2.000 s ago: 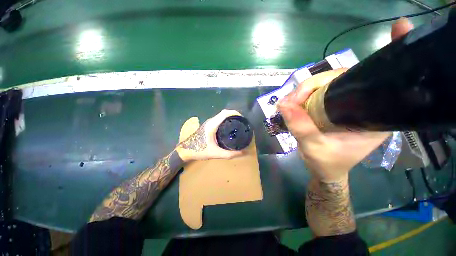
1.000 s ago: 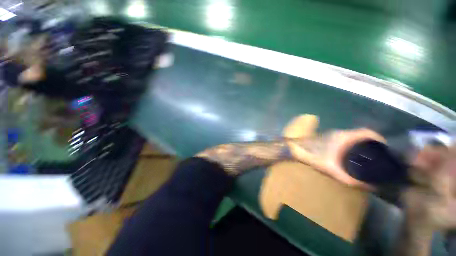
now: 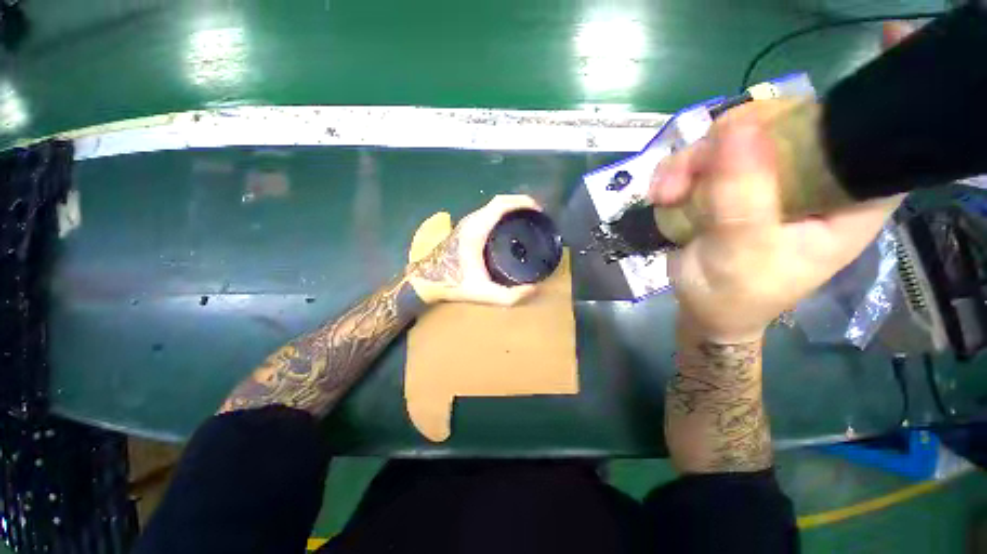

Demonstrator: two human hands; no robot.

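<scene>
My left hand point(image 3: 482, 254) holds the black cylindrical housing point(image 3: 522, 249) with its round end facing up, above the upper part of the tan cardboard pad point(image 3: 492, 346). My right hand point(image 3: 736, 233) grips the electric screwdriver point(image 3: 909, 103) around its yellowish wrap point(image 3: 799, 157). The screwdriver's thick black barrel points to the upper right. Its lower end is over the white screw feeder point(image 3: 649, 173) with blue-purple edges, which my right hand partly covers. The bit's tip cannot be made out.
The pad lies on the dark green bench point(image 3: 216, 335). A pale metal edge point(image 3: 379, 128) separates it from the glossy green belt point(image 3: 411, 54). A clear plastic bag point(image 3: 871, 292) and a vented power supply point(image 3: 920, 271) are at right. Black trays point(image 3: 33, 325) are at far left.
The view swung left and came back. The housing stays in my left hand. Compared with two seconds ago, the screwdriver is tilted differently, its barrel farther to the upper right.
</scene>
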